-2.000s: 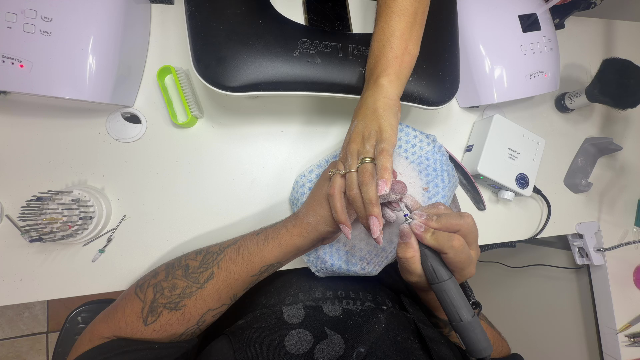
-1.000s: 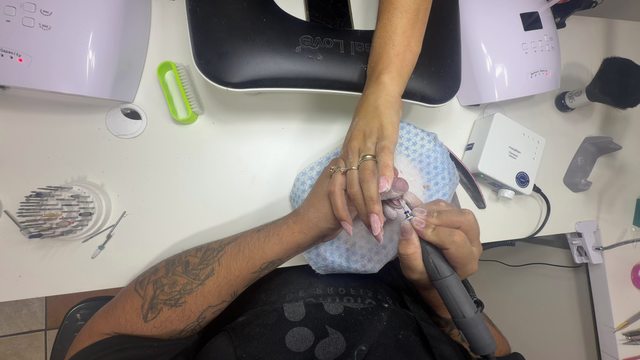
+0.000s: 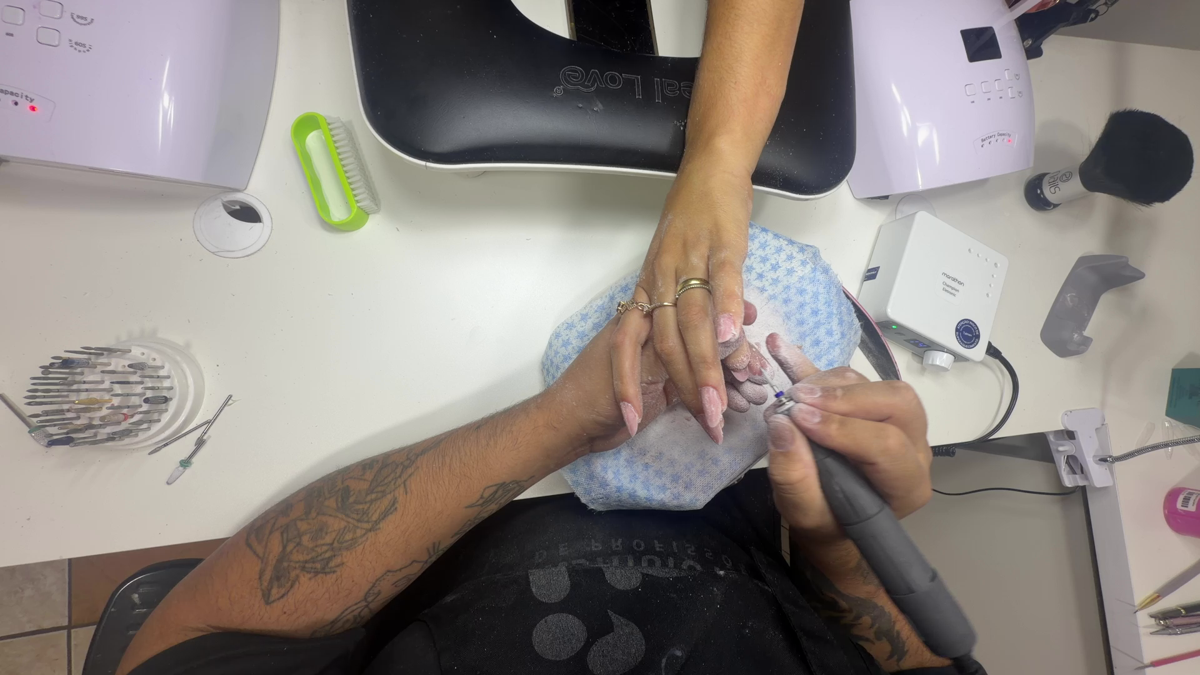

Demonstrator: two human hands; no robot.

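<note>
My left hand (image 3: pixel 609 384), dusted with white powder, holds another person's hand (image 3: pixel 698 281) from beneath; that hand wears rings and has long pink nails. My right hand (image 3: pixel 858 441) grips a grey electric nail drill handpiece (image 3: pixel 891 548). Its bit (image 3: pixel 781 397) points at the fingertips from the right, with a small gap to the person's nails; exact contact cannot be told. Beneath the hands lies a round dust collector with a blue star-patterned cover (image 3: pixel 647 469), coated in white dust. The fingers of my left hand are partly hidden under the person's hand.
A black armrest (image 3: pixel 600 103) stands between two nail lamps (image 3: pixel 131 84). A green nail brush (image 3: pixel 333 173) lies left of it. Far left are a holder of drill bits (image 3: pixel 98 394) and loose bits (image 3: pixel 202 438). Right are the white drill control box (image 3: pixel 933 286), a grey cradle (image 3: pixel 1087 305) and a black dusting brush (image 3: pixel 1116 164).
My right hand and the drill have moved slightly right, away from the person's fingers, and a finger of my right hand has spread out. My left hand still holds the person's hand.
</note>
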